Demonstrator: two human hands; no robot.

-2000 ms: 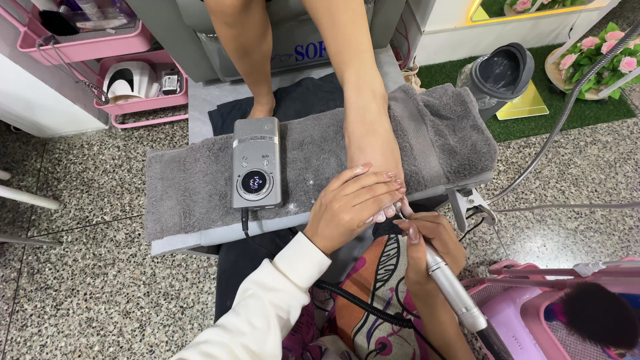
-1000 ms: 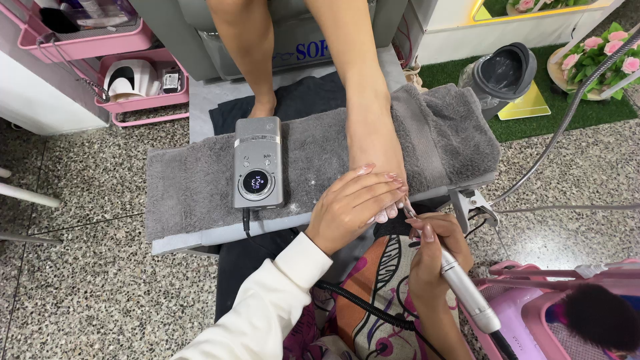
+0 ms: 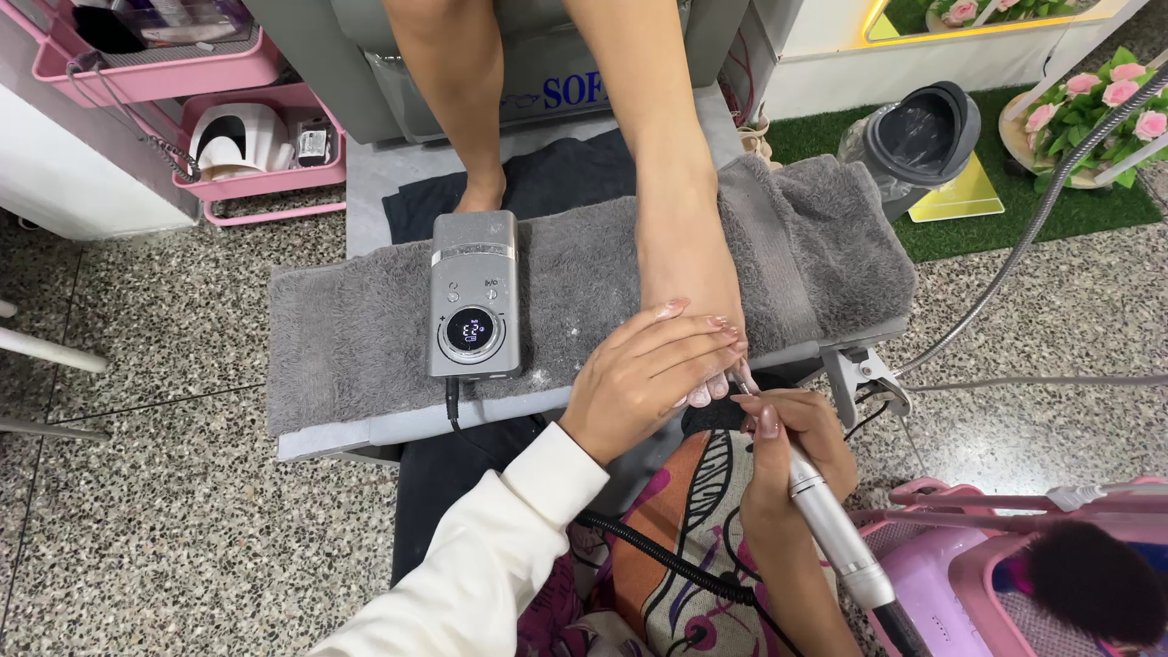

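Observation:
Another person's bare foot (image 3: 689,260) rests on a grey towel (image 3: 584,265) laid over a narrow padded rest. Across the front of that foot lies my left hand (image 3: 643,374), its fingers holding the toe area. My right hand (image 3: 789,438) grips a silver electric nail drill handpiece (image 3: 826,511), whose tip is close to the toes at the foot's right edge; exact contact cannot be told. White dust coats the toes. Left of the foot, the drill's grey control unit (image 3: 474,292) lies on the towel with its display lit and a black cable plugged in.
A metal clamp (image 3: 862,379) with a flexible arm grips the rest's right end. A coiled black cord (image 3: 666,557) hangs below my hands. Pink trolleys (image 3: 265,178) stand upper left and lower right, one holding a dark round brush (image 3: 1090,579). A lidded bin (image 3: 917,137) stands upper right.
My right hand and the drill handpiece have shifted slightly at the toes. My left hand stays over the front of the foot.

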